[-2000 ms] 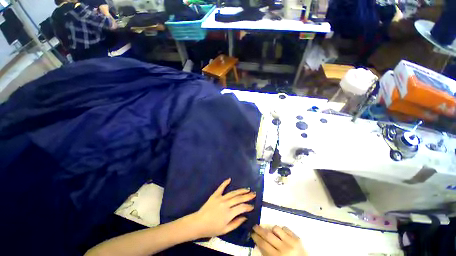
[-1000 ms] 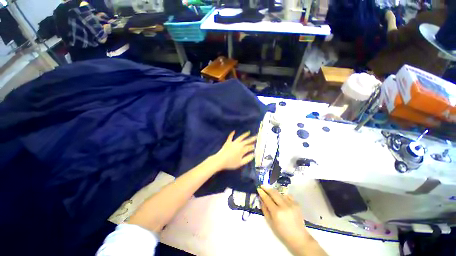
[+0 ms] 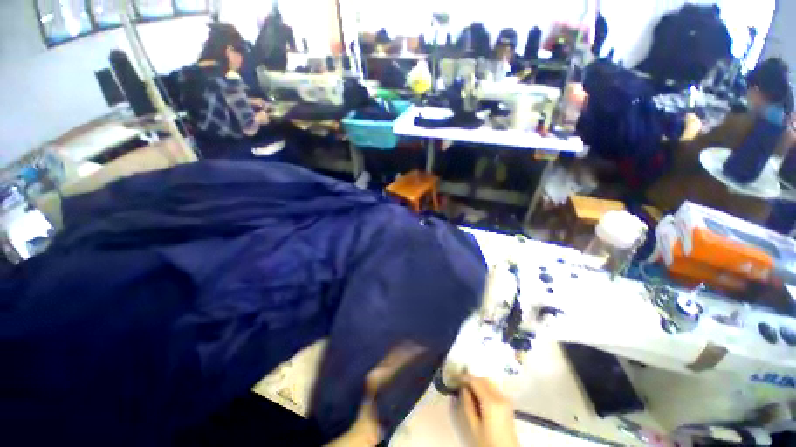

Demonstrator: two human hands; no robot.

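Note:
The navy garment [image 3: 401, 288] lies left of the sewing machine, its near part hanging towards me over the table. My left hand [image 3: 380, 384] is at its near part, blurred and partly covered by the cloth; its grip is not clear. My right hand [image 3: 482, 403] is right of the cloth edge, just in front of the needle area, fingertips near the machine bed; whether it holds anything cannot be seen. The white sewing machine head [image 3: 602, 306] reaches in from the right. The needle is not clearly visible.
A dark phone [image 3: 602, 378] lies under the machine arm. Orange and white boxes [image 3: 720, 253] and a white-lidded container [image 3: 618, 231] stand behind the head. Beyond are a turquoise basket [image 3: 377, 131], a wooden stool [image 3: 414, 187], a white table [image 3: 489, 134] and seated people at machines.
The view has tilted up, showing more of the room. My left hand has moved down from beside the machine head towards me, with the cloth spread nearer. My right hand stays near the needle area.

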